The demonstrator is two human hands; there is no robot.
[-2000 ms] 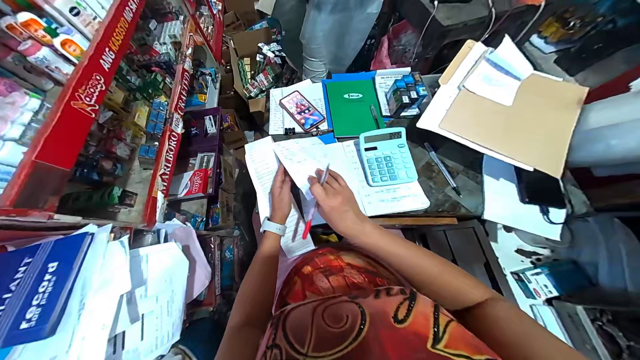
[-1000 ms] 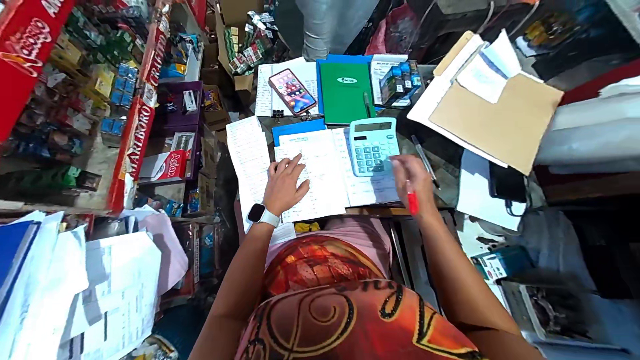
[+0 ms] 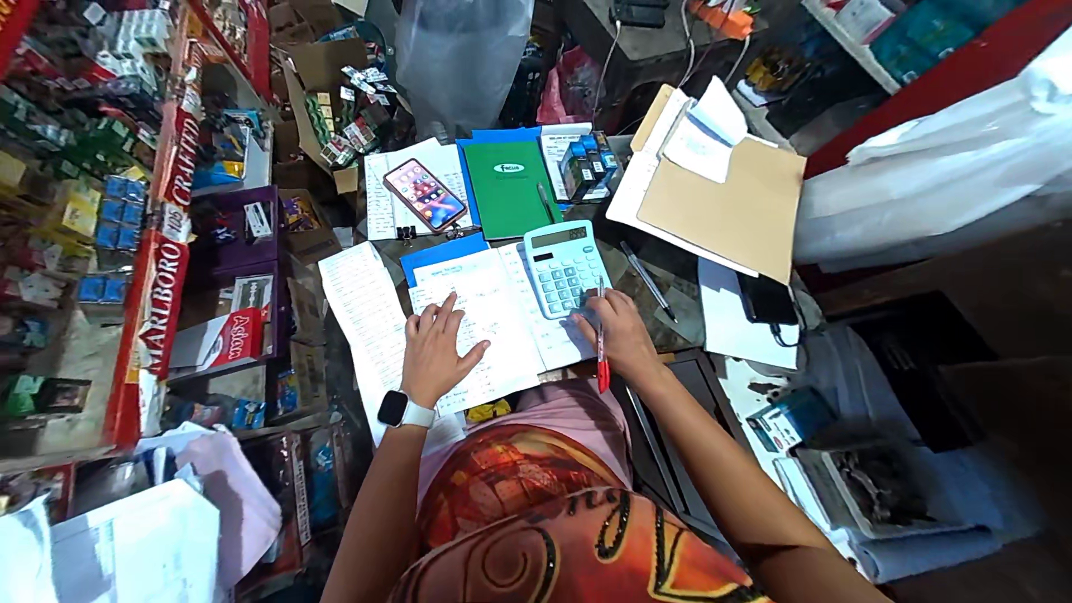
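My left hand (image 3: 435,350), with a smartwatch (image 3: 405,410) on the wrist, lies spread on a handwritten sheet (image 3: 490,322), its index finger by the upper lines. That sheet rests on an open notebook (image 3: 548,339). My right hand (image 3: 621,335) holds a red pen (image 3: 601,360) between its fingers at the lower right of a light blue calculator (image 3: 563,272); the fingertips are at the keys. A long written sheet (image 3: 356,297) lies to the left. Above are a smartphone (image 3: 425,195) with a lit screen and a green notebook (image 3: 509,188) with a pen (image 3: 546,203) on it.
Right of the calculator lie another pen (image 3: 649,280), a brown folder (image 3: 724,209) with papers and a dark phone (image 3: 767,298) with a cable. Small boxes (image 3: 589,167) stand behind. Shelves of packed goods (image 3: 151,310) line the left side, with loose papers (image 3: 138,536) lower left.
Two seconds ago both hands were together at lifted paper, the pen in my right hand. The paper now lies flat under my left hand, and my right hand has moved right to the calculator.
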